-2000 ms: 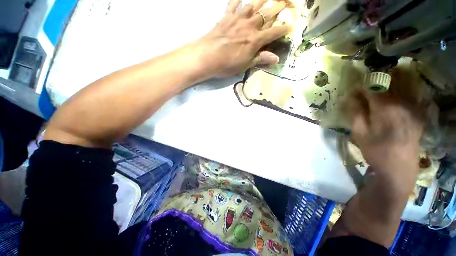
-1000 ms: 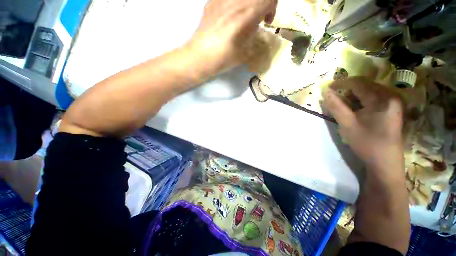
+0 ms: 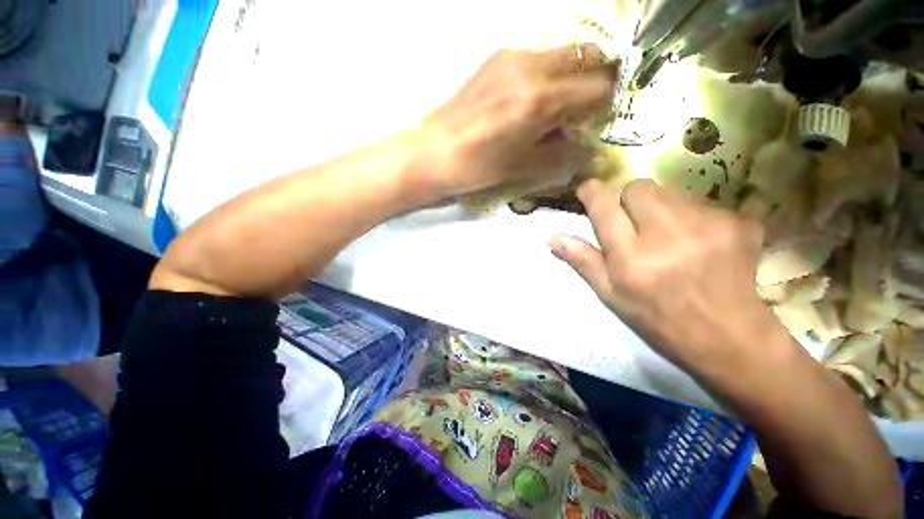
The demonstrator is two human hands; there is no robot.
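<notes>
My left hand (image 3: pixel 517 122) is on the near left part of the machine bed (image 3: pixel 735 127), beside the brightly lit needle area; its fingers are blurred and bent. A bit of beige fabric (image 3: pixel 496 195) shows under its palm edge, mostly hidden. My right hand (image 3: pixel 674 258) is just to its right at the bed's near edge, fingertips close to the left hand's fingers, thumb apart. Whether its fingertips touch fabric cannot be told. The needle and presser foot are lost in the glare.
A heap of beige pieces (image 3: pixel 871 264) lies at right. A white ribbed knob (image 3: pixel 823 124) hangs under the dark machine head (image 3: pixel 729 28). Blue baskets (image 3: pixel 699 461) stand below the white table (image 3: pixel 476 279). A person's blue clothing (image 3: pixel 41 264) shows at far left.
My right hand has moved left from the right side of the bed to beside my left hand. My left hand has moved slightly right and down, with less fabric showing at it.
</notes>
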